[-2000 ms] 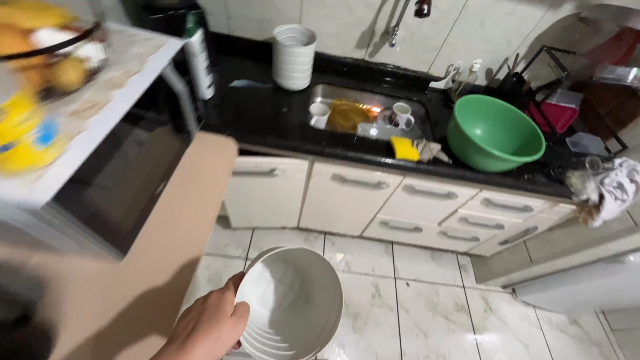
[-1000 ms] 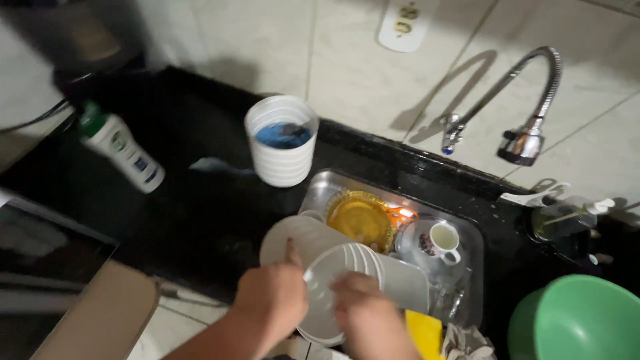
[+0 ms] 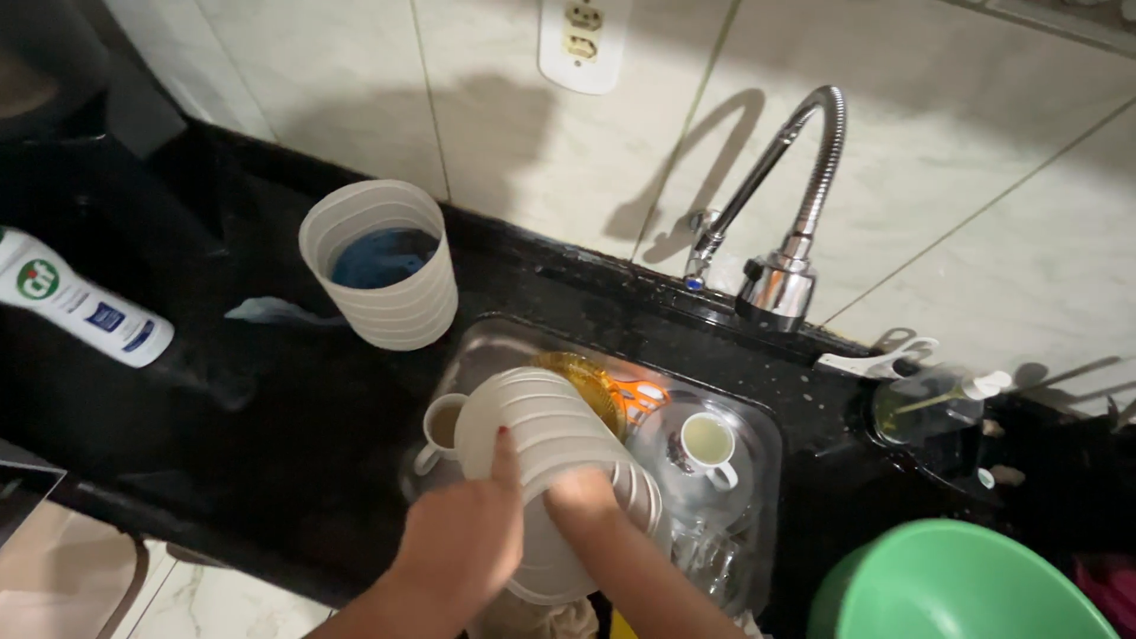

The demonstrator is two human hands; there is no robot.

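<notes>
Over the near left part of the steel sink [image 3: 770, 497] a ribbed white plastic container [image 3: 524, 404] lies tilted, its mouth toward me. My left hand [image 3: 466, 524] holds its left side, one finger stretched along the ribs. My right hand [image 3: 581, 501] reaches into the mouth; its fingers are hidden, so whether it grips anything does not show. A similar ribbed container [image 3: 399, 306] with blue liquid stands upright on the counter. In the sink are a white cup [image 3: 441, 424] at the left, another cup [image 3: 707, 439] on a clear plate, an amber glass dish [image 3: 581, 382] and clear glassware [image 3: 706, 555].
A chrome faucet [image 3: 821, 160] rises behind the sink. A white Cif bottle [image 3: 84, 306] lies on the black counter [image 3: 257, 453] at left. At right are a green basin [image 3: 967, 586] and a clear soap dispenser [image 3: 923, 408]. A wall outlet [image 3: 581, 44] is above.
The view has moved from the floor side to over the sink. The container, earlier held above the floor by one hand, is now at the sink, with my right hand reaching into it.
</notes>
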